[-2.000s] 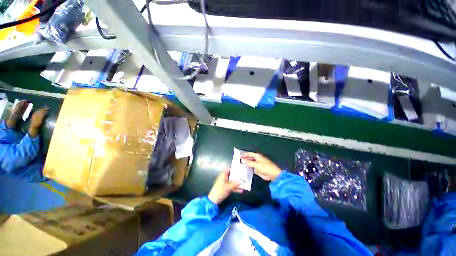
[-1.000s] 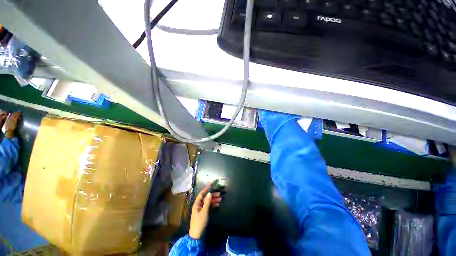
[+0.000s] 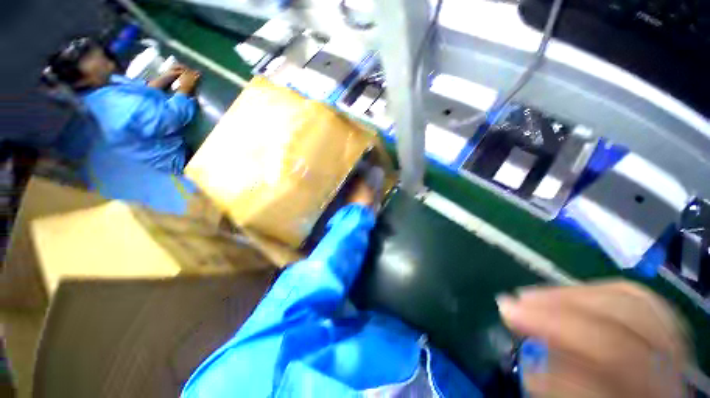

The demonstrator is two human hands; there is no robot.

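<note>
The tan supply carton (image 3: 272,159) lies on the dark green bench, left of centre, with its opening facing right. My left hand (image 3: 361,194) reaches into that opening. Its fingers are partly hidden beside something pale and grey, so I cannot tell whether it grips anything. My right hand (image 3: 603,330) is large and blurred at the lower right, close to the camera. Its fingers are bent, with the tips towards the left. Blur hides whether it holds anything.
Open blue and white retail boxes (image 3: 529,159) stand along the green belt beyond a white-edged rail. A grey post (image 3: 402,93) rises before them. A keyboard (image 3: 623,39) is on the shelf. Brown cartons (image 3: 148,334) stand lower left. A person in blue (image 3: 140,116) works upper left.
My left hand has moved up and left into the carton opening. My right arm has drawn back from the belt boxes, and the hand is now lower right. The view has turned leftward.
</note>
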